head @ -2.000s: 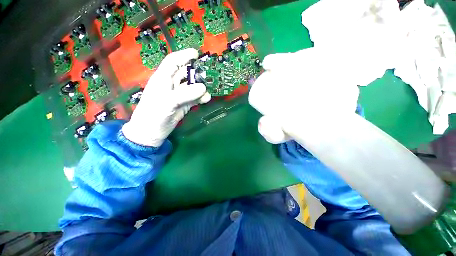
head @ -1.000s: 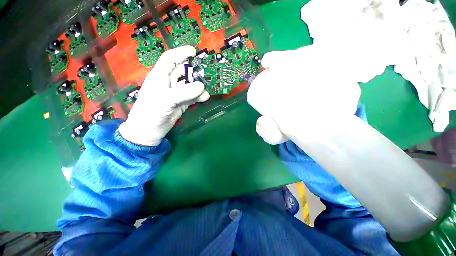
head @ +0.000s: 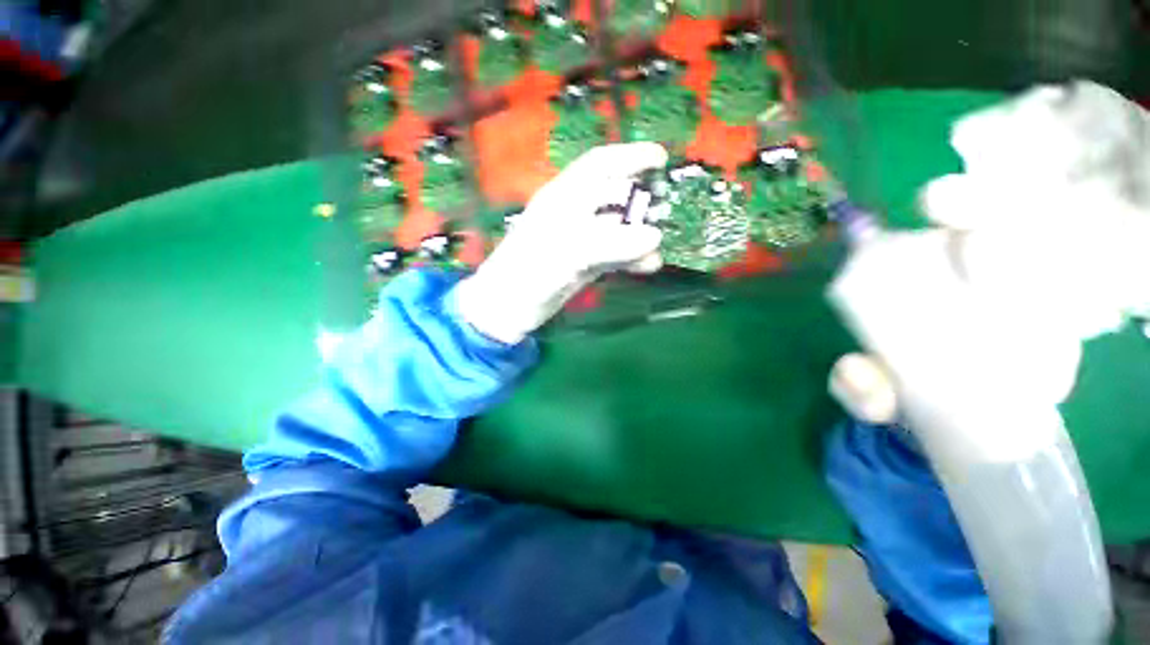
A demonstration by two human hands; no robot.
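My gloved left hand [head: 568, 239] grips a green circuit board [head: 704, 221] by the black and white connector at its left edge, over the near side of the clear tray [head: 631, 310]. My gloved right hand [head: 965, 321] is shut on a fat white translucent syringe barrel [head: 1028, 536]. Its purple nozzle tip [head: 853, 217] points left and stands apart from the held board, near the tray's right edge. More green boards [head: 744, 91] sit in rows in the tray, with red-orange between them. The picture is blurred.
The tray rests on a green mat [head: 189, 277]. Crumpled white wipes [head: 1066, 164] lie at the right beyond my right hand, merging with the glove in the glare. A dark surface [head: 227, 114] runs behind the mat. A dark metal rack [head: 114, 491] stands at the lower left.
The view has swung, so the tray and my left hand appear further right. My right hand has drawn the syringe away from the held board, and the purple nozzle now shows clear of it.
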